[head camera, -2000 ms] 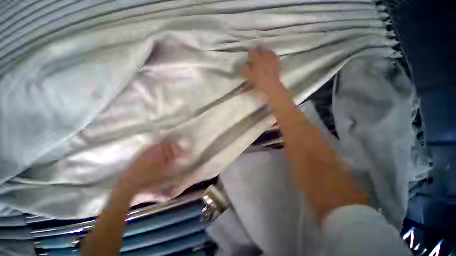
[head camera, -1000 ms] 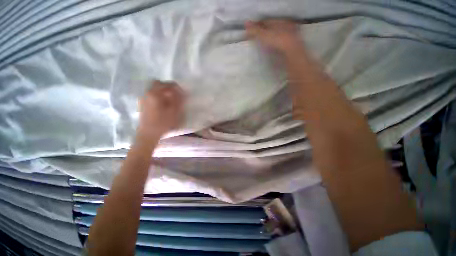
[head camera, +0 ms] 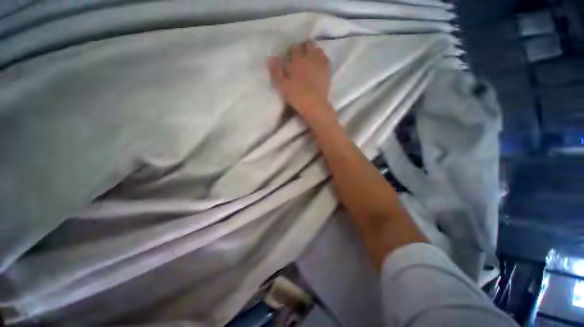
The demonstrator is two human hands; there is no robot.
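The pale curtain panel [head camera: 192, 108] lies loose and wrinkled across most of the view, with long folds running down to the lower left edge. My right hand [head camera: 302, 76] rests on it at the upper middle, fingers slightly apart and pressed on the cloth, with no clear grip. A small brown patch at the lower left edge may be part of my left hand, cut off by the picture's edge; its state cannot be told. Set pleats [head camera: 211, 16] run along the top, their ends in a zigzag at the upper right.
A grey cloth bundle [head camera: 464, 147] hangs at the right of the panel. A gold-tan and silver clip [head camera: 287, 295] lies at the bottom middle, beside a grey cloth piece. Dark floor or panels and pale blocks show at the far right, with a bright shiny patch at the lower right.
My left hand has left the middle of the cloth. My right hand shows farther left. The loose panel now covers most of the blue strips and bars, with folds stretched to the lower left.
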